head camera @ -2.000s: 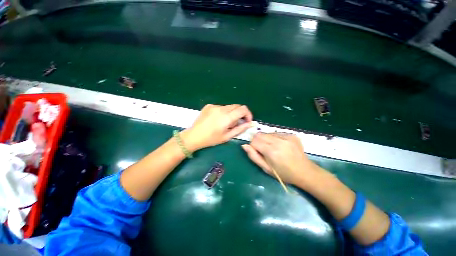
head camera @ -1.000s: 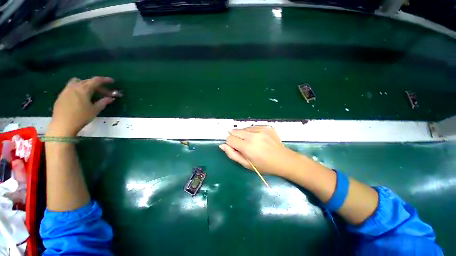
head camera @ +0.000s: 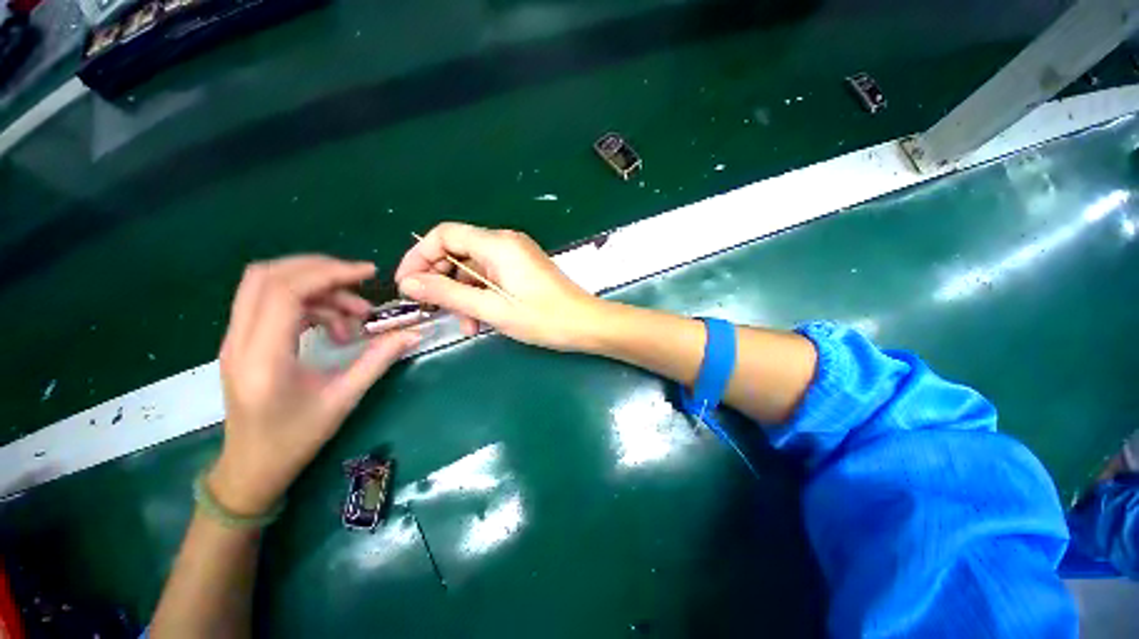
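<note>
A small electronic module [head camera: 397, 315] is at the white rail between my hands, with pale metallic details. My left hand [head camera: 294, 356] is blurred, its fingers spread around the module's left end; its thumb tip is close to the module's lower side, and contact is unclear. My right hand [head camera: 500, 287] holds a thin wooden stick [head camera: 477, 273] slantwise between its fingers, its fingertips at the module's right end. Whether they grip the module is hidden. Another module [head camera: 367, 492] lies on the green bench below my hands.
The white rail [head camera: 749, 215] runs between bench and green belt [head camera: 462, 137]. Modules lie on the belt [head camera: 618, 155], one farther right [head camera: 867, 91]. A grey post [head camera: 1024, 87] stands at the rail. A black tray [head camera: 187, 40] is upper left. A red edge [head camera: 10, 612] shows lower left.
My left hand has come from the belt at the left back to the rail beside my right hand, and a module now shows between them. The view has turned and shifted right.
</note>
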